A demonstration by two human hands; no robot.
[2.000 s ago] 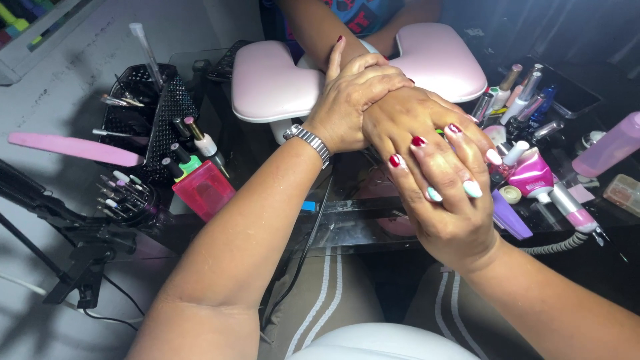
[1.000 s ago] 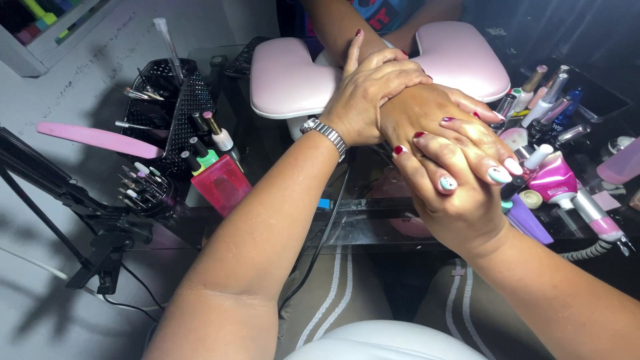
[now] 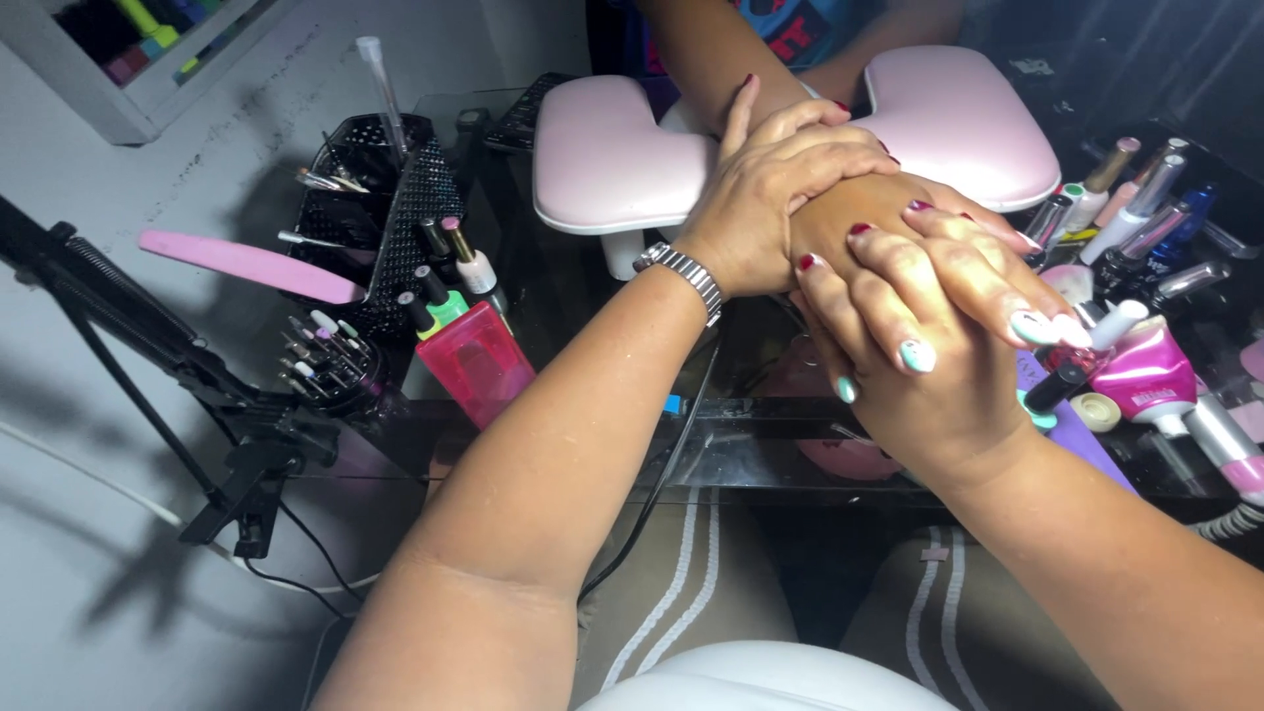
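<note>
My left hand (image 3: 780,188), with a metal watch (image 3: 683,279) on its wrist, lies over the wrist of another person's hand (image 3: 857,219), its fingers wrapped across. My right hand (image 3: 918,336) clasps the fingers of that same hand; red nails show between my fingers, whose own nails are white and mint. The other person's forearm (image 3: 731,59) comes from the far side, between the halves of a pink padded hand rest (image 3: 622,163). The undersides of the clasped hands are hidden.
At left stand a black studded organizer (image 3: 420,217), a pink nail file (image 3: 247,265), a round holder of drill bits (image 3: 331,365), polish bottles (image 3: 474,259) and a red container (image 3: 476,363). At right are more bottles (image 3: 1136,207), a magenta tube (image 3: 1145,375) and a nail drill handpiece (image 3: 1224,439).
My right hand's fingers have shifted over the other person's fingers and now point differently. My left hand stays on the wrist.
</note>
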